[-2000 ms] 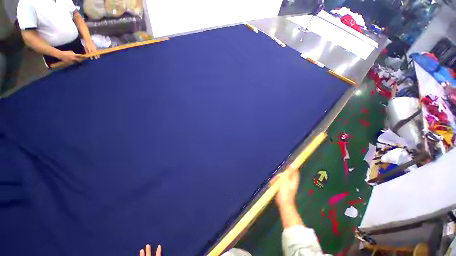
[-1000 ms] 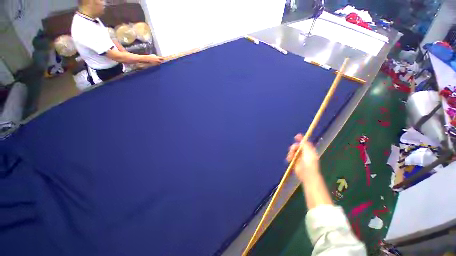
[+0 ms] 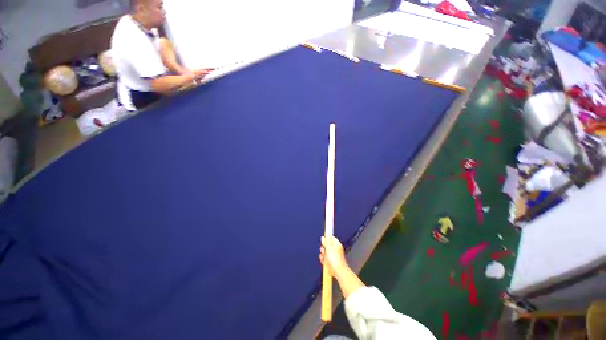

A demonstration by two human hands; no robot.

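A navy fabric ply [image 3: 219,159] covers much of the grey table, with folds at the lower left. My right hand [image 3: 332,254] is shut on a long yellow-tan smoothing stick [image 3: 329,192], gripping it below its middle. The stick points away from me over the navy ply, near the table's right edge. I cannot tell whether it touches the cloth. Several short fabric weights [image 3: 444,84] lie along the far end of the ply. My left hand is not in view.
Across the table [image 3: 372,41] a person [image 3: 138,60] in a white shirt leans with hands at the far fabric edge. White material [image 3: 432,25] lies at the far table end. A green floor [image 3: 425,219] with red and white scraps is at right, beside a cluttered rack.
The stick has swung from the right table edge to over the cloth, my right hand moving left with it. My left fingers have left the view. The other person has moved along the far edge.
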